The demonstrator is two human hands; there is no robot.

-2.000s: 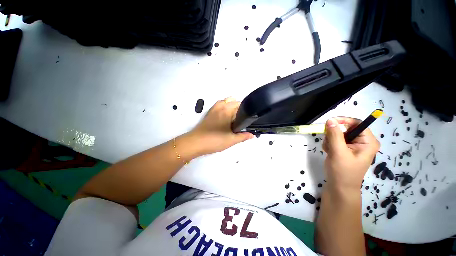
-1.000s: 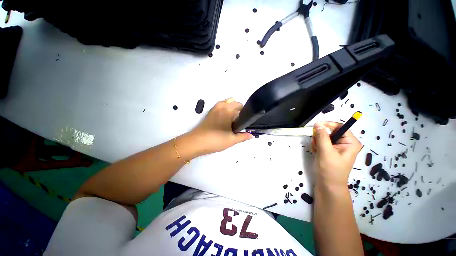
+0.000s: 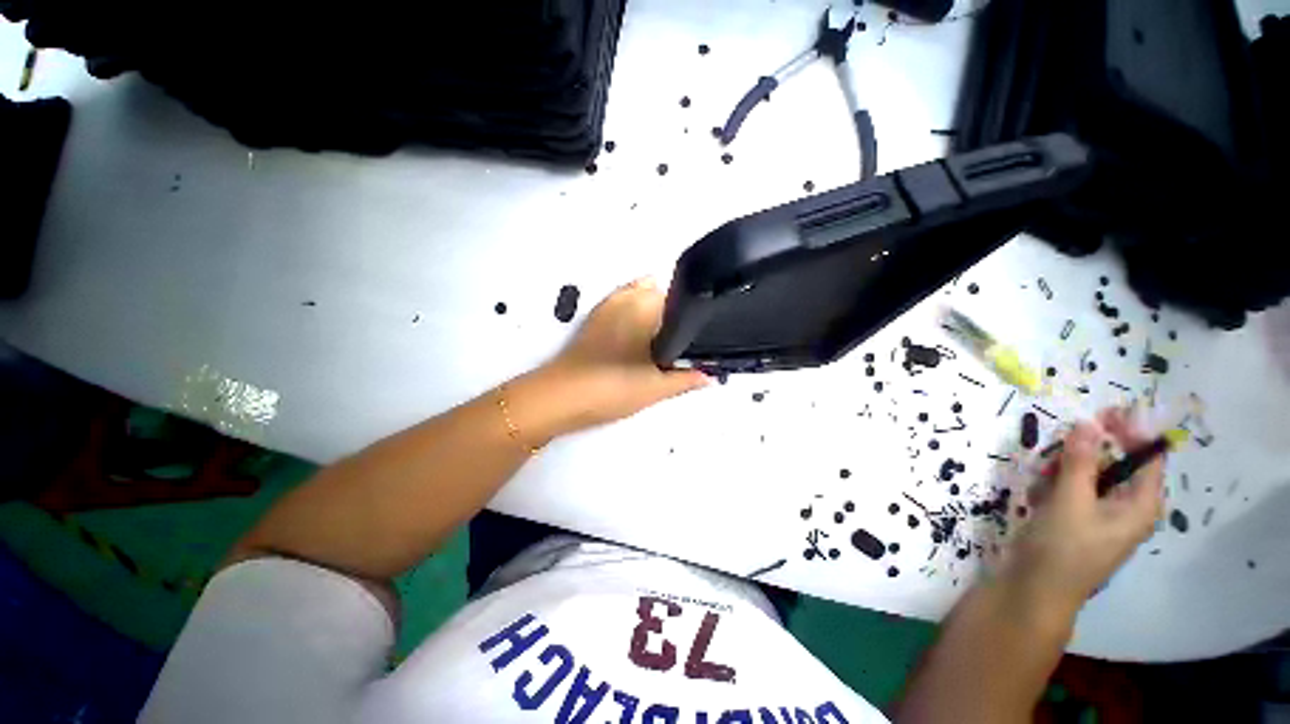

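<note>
My left hand [image 3: 606, 365] grips the lower left corner of the black tablet case [image 3: 799, 290], which stands tilted on edge above the table, its side grips facing up. The left fingers behind the case are hidden. My right hand [image 3: 1096, 495], blurred, is away from the case at the right, over the scraps, and holds the dark knife with the yellow end [image 3: 1139, 460]. A second knife with a yellow-green handle [image 3: 1007, 362] is blurred, up and left of my right hand and apart from it.
Stacked black cases stand at the back left [image 3: 425, 78] and right [image 3: 1203, 255]. Side cutters [image 3: 835, 64] lie beyond the case. Black plugs and thin offcuts [image 3: 962, 509] are strewn on the white table [image 3: 283, 283], mostly at right.
My right hand has moved right, away from the case edge. It has let go of the yellow-green knife but keeps the dark one. The case has tipped slightly.
</note>
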